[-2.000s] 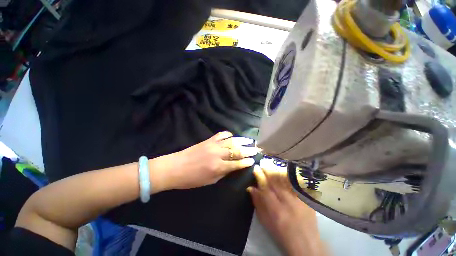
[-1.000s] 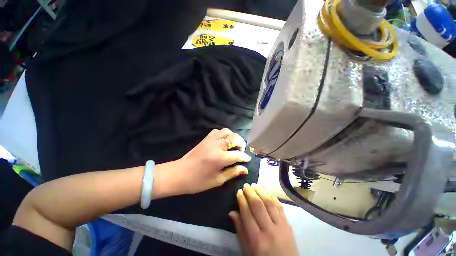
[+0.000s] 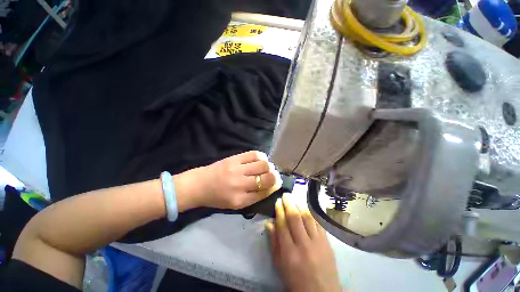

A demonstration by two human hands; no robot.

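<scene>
A black fabric piece (image 3: 142, 120) lies in folds over the table, left of the off-white sewing machine head (image 3: 365, 114). My left hand (image 3: 236, 181), with a ring and a pale bracelet, has its fingers curled down on the fabric beside the needle area. Whether it pinches the cloth is hidden. My right hand (image 3: 299, 239) lies flat, fingers together, with its fingertips on the fabric's edge just below the machine head. The needle and presser foot are mostly hidden behind the head.
Yellow labels (image 3: 240, 48) are on the white tabletop (image 3: 199, 251) behind the fabric. Yellow bands (image 3: 379, 43) ring the post on the machine. Black-handled scissors (image 3: 450, 256) and a smartphone (image 3: 487, 276) lie at lower right. A blue-and-white container (image 3: 490, 21) stands at upper right.
The fabric's near edge has moved away from me, baring more tabletop. My left fingers have curled in; my right hand has moved down from beside the needle and flattened. The machine appears further left in view.
</scene>
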